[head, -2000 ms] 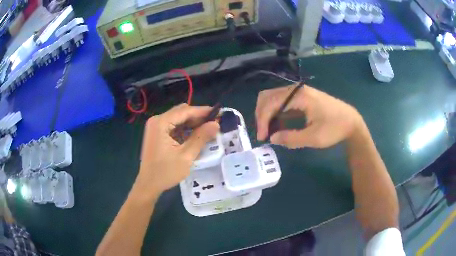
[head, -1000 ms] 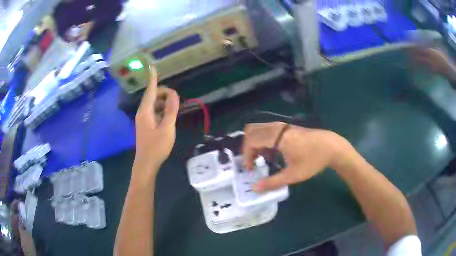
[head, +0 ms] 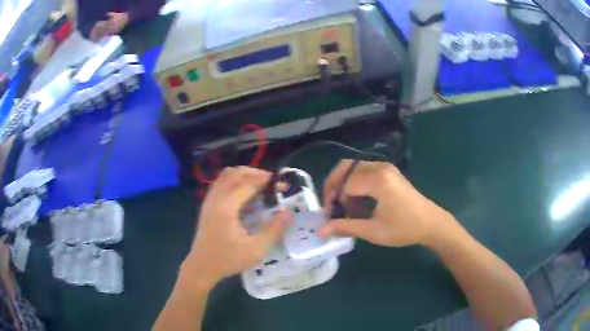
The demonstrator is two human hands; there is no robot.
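The white power strip (head: 291, 281) lies on the green bench in front of me. A white plug adapter (head: 304, 236) sits on it, partly under my fingers. My left hand (head: 236, 223) is at the strip's left side, its fingers curled around something dark that is mostly hidden and blurred. My right hand (head: 382, 203) holds a black test probe (head: 346, 184) upright at the adapter's right side. The cream tester (head: 259, 68) stands behind, with its display dark blue and its green lamp unlit.
Rows of white adapters (head: 87, 249) stand at the left. Blue mats (head: 139, 152) carry more adapters at left and far right. A red lead (head: 259, 145) loops below the tester. A metal post (head: 424, 58) stands right of the tester. Another person's hand (head: 110, 24) shows at top left.
My left hand has come down from the tester's buttons to the strip. The tester's green lamp has gone out. My right hand remains at the adapter, with the probe now upright.
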